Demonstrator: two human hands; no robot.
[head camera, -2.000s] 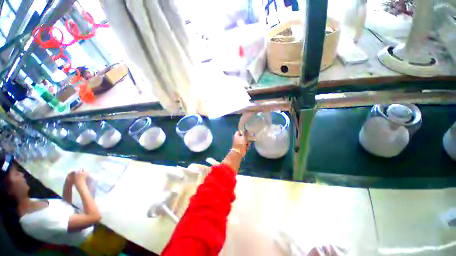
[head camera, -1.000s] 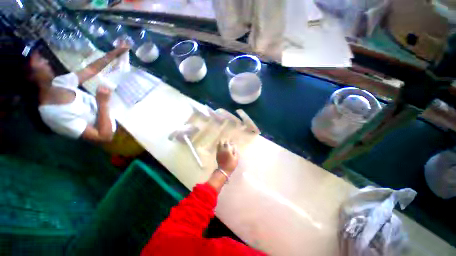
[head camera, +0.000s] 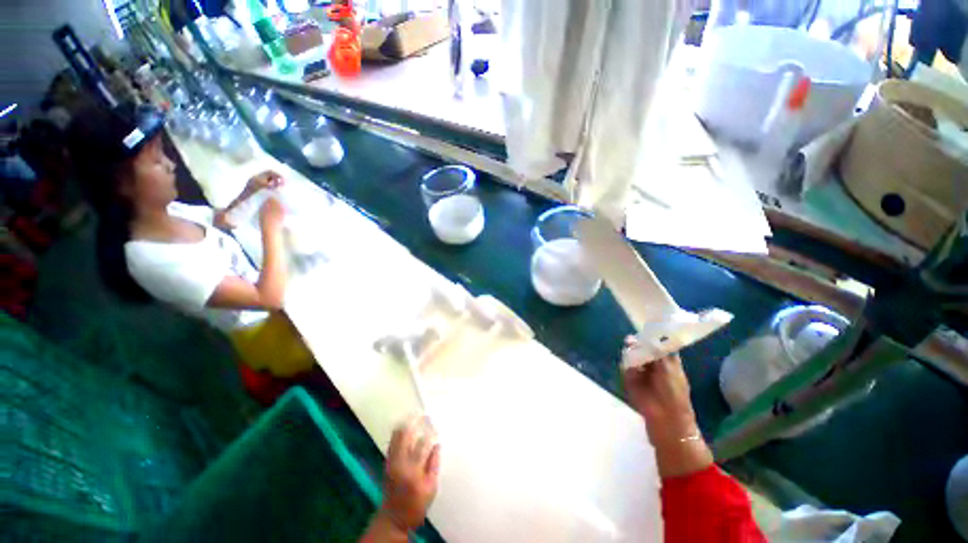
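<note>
My right hand (head camera: 660, 395), in a red sleeve, holds a white stem-and-disc part (head camera: 628, 278) by its wide end, raised over the bench edge and belt. Its flat stem points up and left. My left hand (head camera: 412, 467) is at the near bench edge, fingers curled, at the stem end of another white part (head camera: 408, 346) lying on the bench; whether it grips that stem is unclear. More white parts (head camera: 480, 310) lie in a small pile behind it.
Clear-topped jars (head camera: 566, 272) stand in a row on the dark green belt (head camera: 499, 212). A co-worker (head camera: 196, 249) sits at the left along the bench. A green crate (head camera: 292, 467) is below the bench edge. Pale cloth hangs from above (head camera: 594, 95). A crumpled bag (head camera: 833, 526) lies lower right.
The red-sleeved hand seen over the bench by the pile is now farther right and raised, with a white part in it. My left hand has come into view. The view has shifted.
</note>
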